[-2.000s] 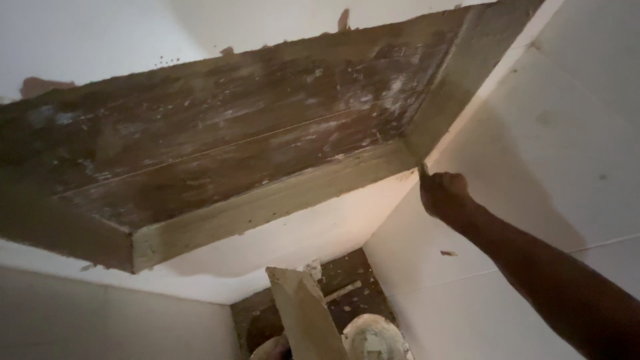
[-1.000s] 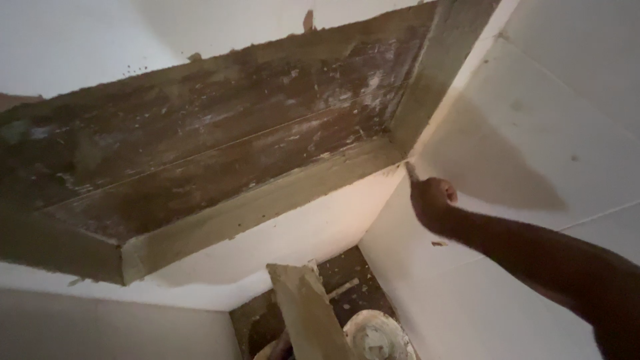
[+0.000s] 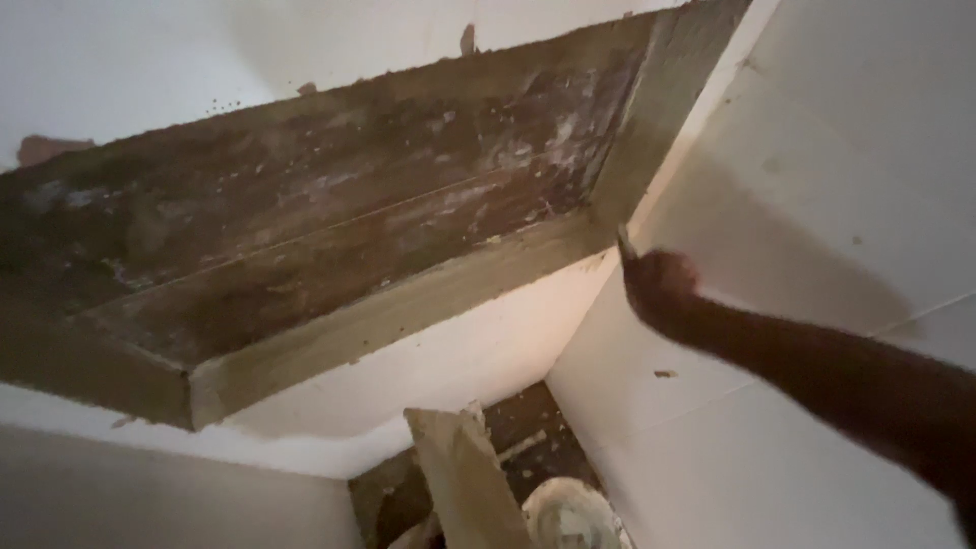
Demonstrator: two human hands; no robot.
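My right hand point(image 3: 659, 286) is raised at the lower right corner of a recess, where its coated edge strip point(image 3: 396, 305) meets the pale side wall point(image 3: 808, 229). A thin tip juts from this hand against the corner; whether it is a finger or a small blade cannot be told. The recess holds a dark, smeared panel point(image 3: 320, 221). At the bottom, my left hand point(image 3: 418, 534) shows only partly, beside a flat board point(image 3: 465, 480) smeared with a beige paste, and seems to hold it. Its fingers are mostly hidden.
A round, paste-smeared bucket point(image 3: 572, 515) stands on the dark, spattered floor point(image 3: 534, 435) below, right of the board. A pale wall point(image 3: 168, 488) closes the lower left. The side wall bears a small mark point(image 3: 666, 374) under my right forearm.
My right hand stays near the same corner, while its forearm lies more level than two seconds ago. The board remains low in view.
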